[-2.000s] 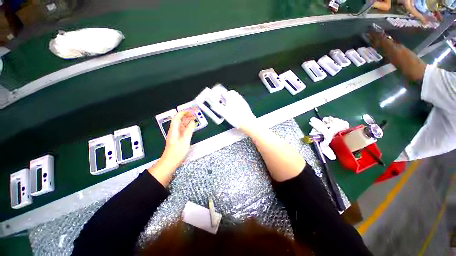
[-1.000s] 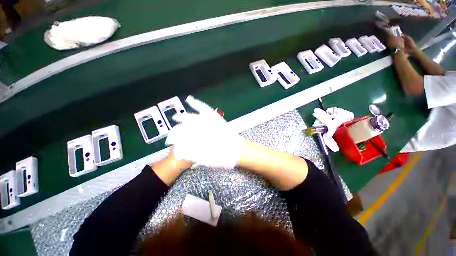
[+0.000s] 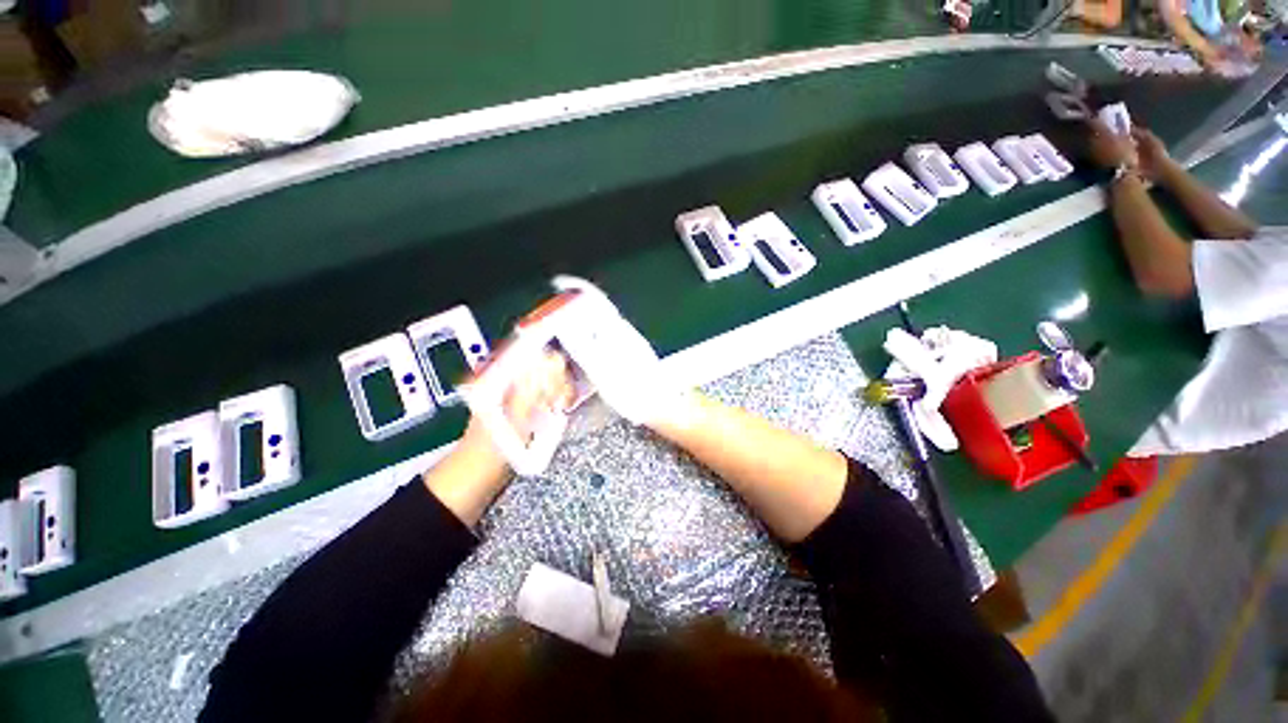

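My left hand (image 3: 520, 403), bare, holds a tilted white plastic housing (image 3: 537, 455) above the near edge of the conveyor belt. My right hand (image 3: 619, 365), in a white glove, is at the right and upper side of the held work, closed around its edge. An orange strip (image 3: 551, 307) shows beside the gloved fingers. Blur and the overlap of the hands hide whether one or two housings are held. A pair of housings (image 3: 379, 389) lies on the belt just left of my hands.
More housings (image 3: 259, 441) lie left and right along the green belt. Bubble wrap (image 3: 706, 523) under my forearms bears a white pad (image 3: 558, 605) with a thin pale tool. At right are a red bin (image 3: 989, 441), a crumpled white heap (image 3: 925, 367), a long black handle and another person's arms.
My right hand has moved from the belt back over my left hand, then slightly up and right, uncovering the held housing. The housings on the belt have shifted left.
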